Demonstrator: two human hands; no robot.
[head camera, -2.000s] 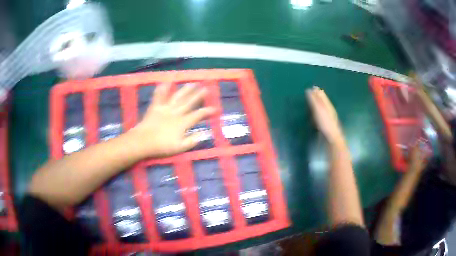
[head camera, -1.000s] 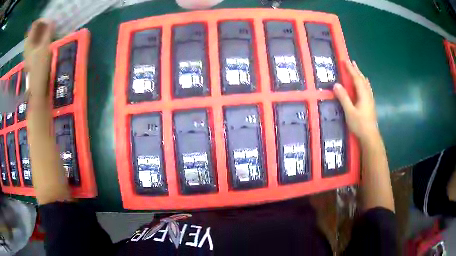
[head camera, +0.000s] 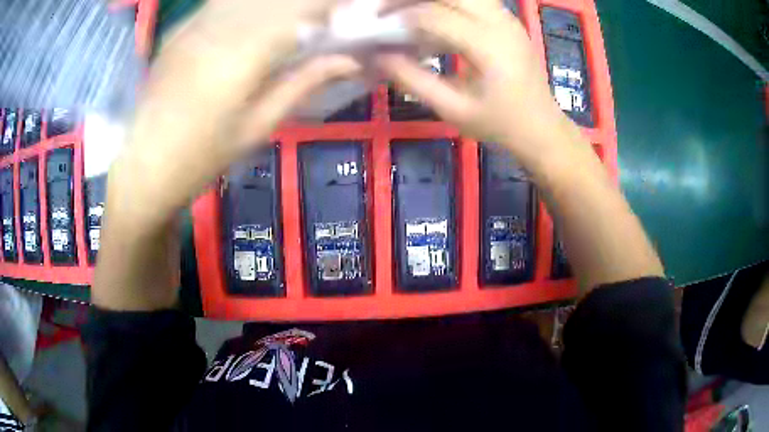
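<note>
My left hand (head camera: 228, 80) and my right hand (head camera: 481, 76) are close together over the upper row of the red tray (head camera: 379, 305), both blurred. A bright white piece (head camera: 362, 24), seemingly part of the label sheet, is between their fingertips. My left fingers are closed on it; the right grip is too blurred to tell. A wide white label sheet (head camera: 63, 55) with fine lines spreads blurred at the upper left. Open-backed phones such as this one (head camera: 337, 198) sit in the tray slots, with blue boards and silver parts at their near ends. My hands hide most of the upper row.
A second red tray (head camera: 42, 272) with phones lies to the left, partly under the label sheet. The glossy green table (head camera: 683, 160) with a white line extends right. Parts of other people show at the lower left and right edges.
My left hand has come from the left tray to over the middle tray. My right hand has left the tray's right edge and met it. The label sheet shows larger at upper left.
</note>
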